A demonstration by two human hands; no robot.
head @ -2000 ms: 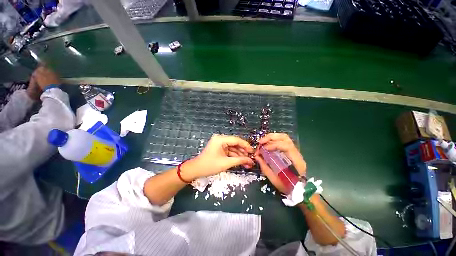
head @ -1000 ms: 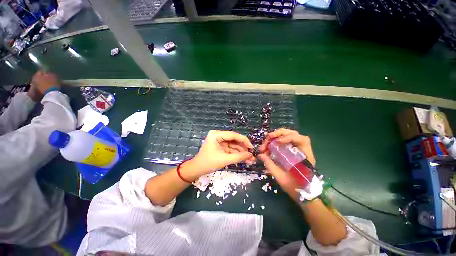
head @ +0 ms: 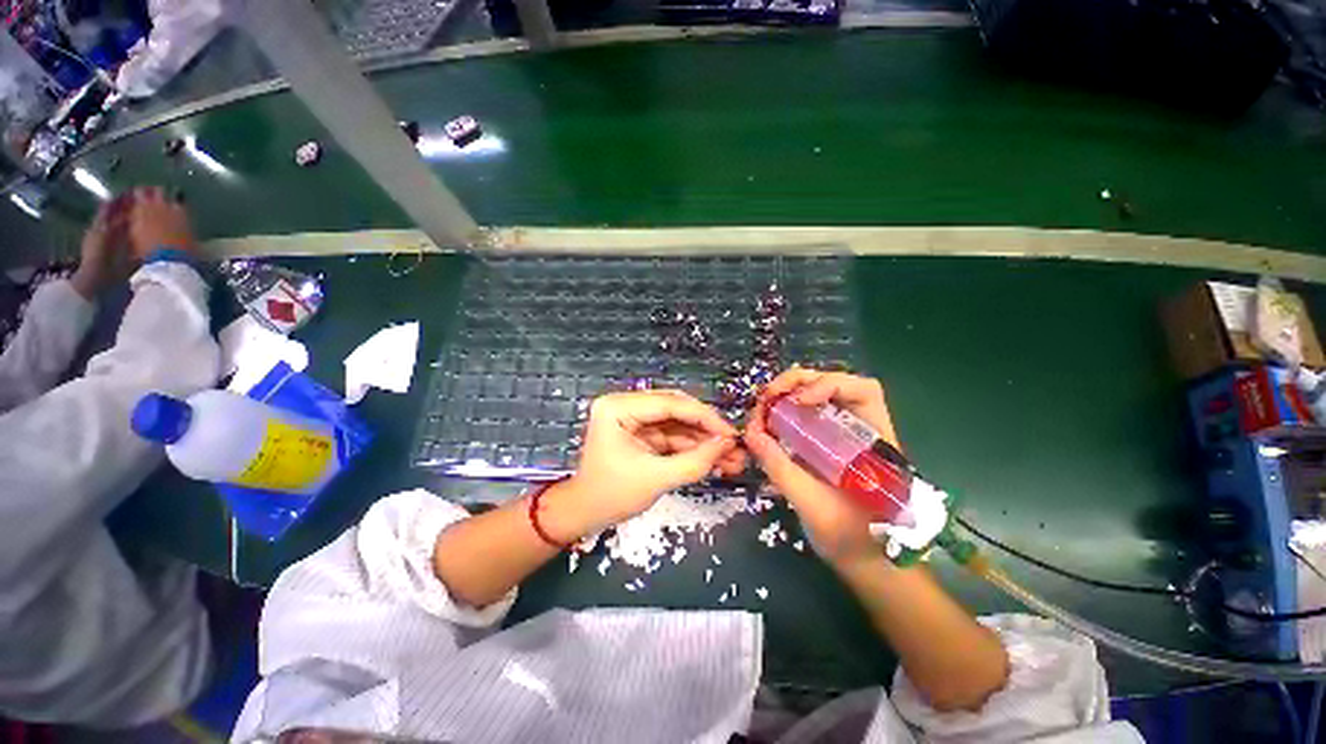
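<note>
My right hand holds the glue syringe, a clear barrel of red fluid with white tissue and a green fitting at its rear. Its tip points left at my left fingertips. My left hand pinches something tiny and dark between thumb and forefinger; the fingers mostly hide it. Both hands nearly touch over the near edge of the clear parts tray. Small dark shiny components lie heaped on the tray. White bits are scattered at its near edge.
White bottle with blue cap on a blue holder at left, beside white tissue and a shiny labelled bag. Another person's hands at far left. Blue dispenser and carton at right. Air hose runs right. Green belt behind.
The syringe has tilted flatter and its rear has swung right, with the hose following. My hands stay together at the tray's near edge. The belt pieces have shifted left.
</note>
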